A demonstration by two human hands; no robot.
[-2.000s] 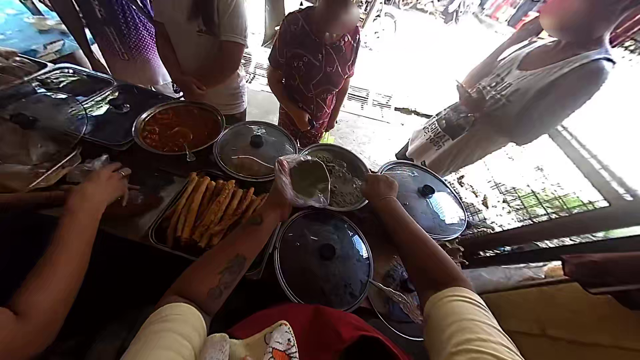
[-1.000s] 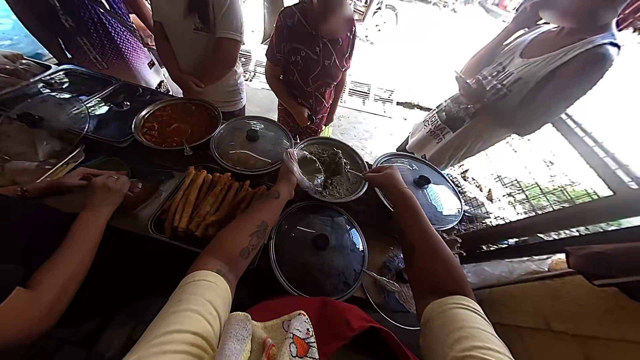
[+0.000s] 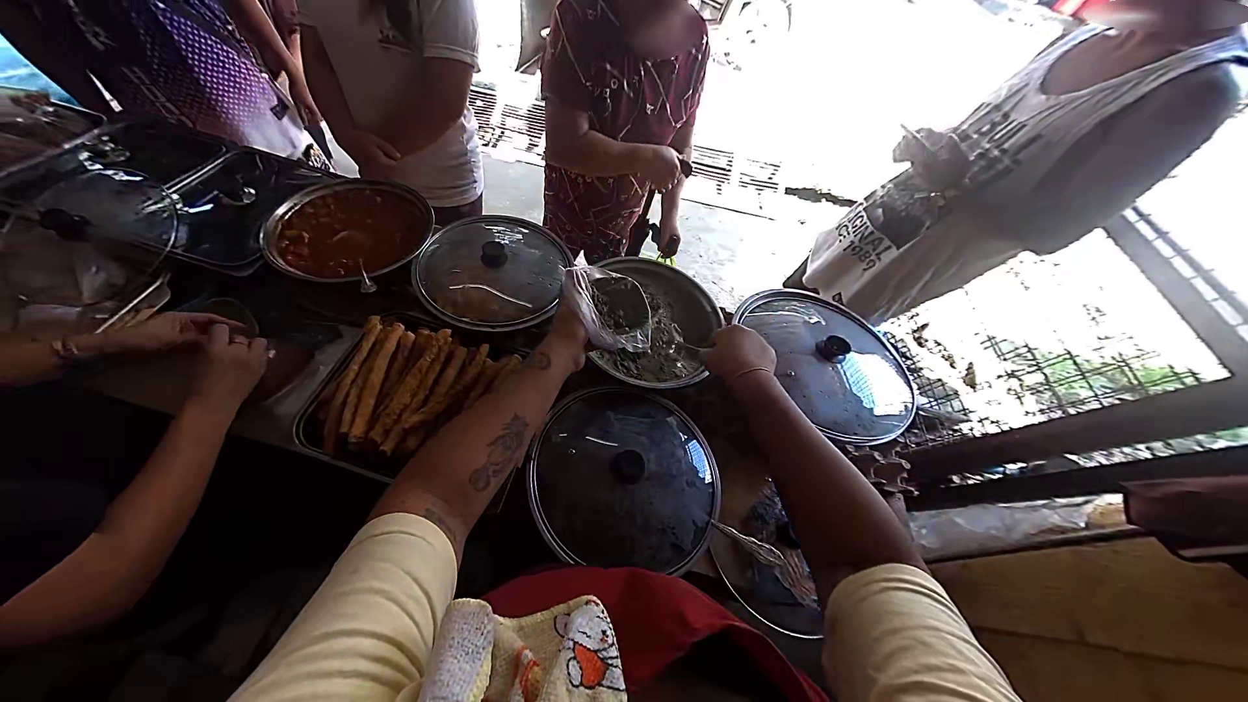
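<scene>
My left hand [image 3: 570,330] holds a clear plastic bag [image 3: 614,310] open over the left side of a round metal pan [image 3: 704,304]. Greyish food [image 3: 663,351] lies in the pan, and some of the same colour shows through the bag. At the pan's right rim my right hand [image 3: 741,353] is closed on the handle of a serving spoon [image 3: 694,349], whose bowl is hard to make out in the food. Close by are a glass lid with a black knob [image 3: 629,466], another glass lid [image 3: 824,366] and a tray of long fried rolls [image 3: 409,385].
A pan of red stew [image 3: 341,234] with a spoon and a lidded pan [image 3: 492,271] stand at the left. A co-worker's hands [image 3: 219,351] are beside the rolls. Several people stand across the table. A metal frame [image 3: 1072,439] edges the right side.
The plastic bag was held up over the pan two seconds ago; it now hangs lower at the pan's left side. My right hand stays at the right rim. The co-worker's hands have come together.
</scene>
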